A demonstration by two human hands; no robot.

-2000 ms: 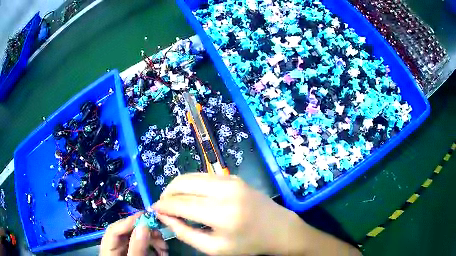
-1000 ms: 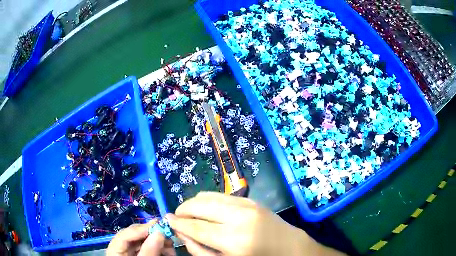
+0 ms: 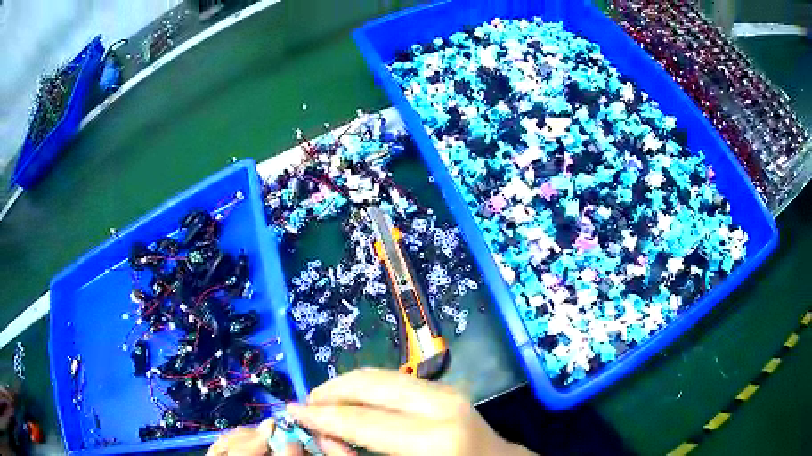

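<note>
A tiny turquoise housing [image 3: 292, 435] is pinched between the fingertips of both hands at the bottom, by the near right corner of the left bin. My left hand [image 3: 245, 441] is cut off by the lower edge. My right hand [image 3: 401, 414] comes in from the lower right, its fingertips touching the piece. Finger detail on the piece is blurred. The orange and black utility knife [image 3: 408, 298] lies beyond my right hand, with whitish two-hole links [image 3: 312, 316] scattered on both sides of it.
The left blue bin [image 3: 85, 356] holds dark red-wired pieces [image 3: 200, 329]. The large blue bin [image 3: 525, 352] at right is heaped with turquoise, white, black and pink housings [image 3: 570, 178]. A mixed pile [image 3: 356, 174] lies behind the knife. Clear trays [image 3: 712, 89] stand beyond; a smaller blue bin [image 3: 62, 116] is far left.
The bins and knife sit slightly lower and further right in the view. Both hands sit lower, the left more cut off, and still hold the turquoise piece together.
</note>
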